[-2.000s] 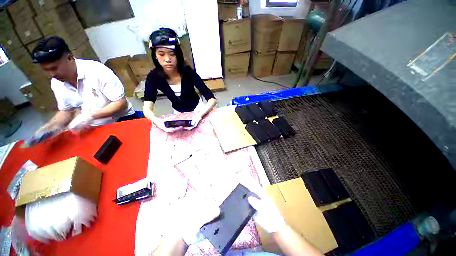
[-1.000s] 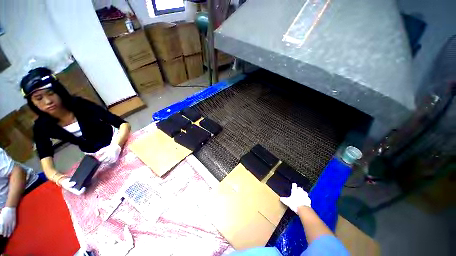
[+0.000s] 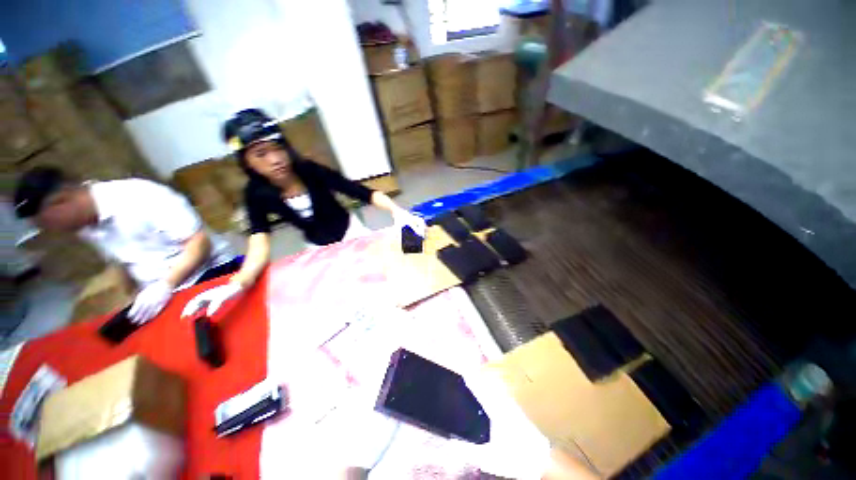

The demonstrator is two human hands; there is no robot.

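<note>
A black case [image 3: 435, 396] is in front of me over the pale covering, broad face up and tilted. My right hand [image 3: 518, 429], in a white glove, is at its right edge and appears to grip it; glare blurs the fingers. My left hand [image 3: 359, 472] barely shows at the bottom edge, washed out by glare. More black cases [image 3: 601, 341] lie on a cardboard sheet [image 3: 587, 412] at the belt's near side.
Mesh belt [image 3: 601, 244] and blue-wrapped frame [image 3: 727, 436] are on the right, under a grey hood [image 3: 695, 103]. One person reaches to the far black cases [image 3: 469, 260]; another handles a black piece at the red tablecloth [image 3: 246, 352]. An open carton [image 3: 155, 398] stands left.
My right hand has moved from the near cases on the belt side to the pale covering, with a black case at it. The person opposite now reaches to the far cases. My view turned left.
</note>
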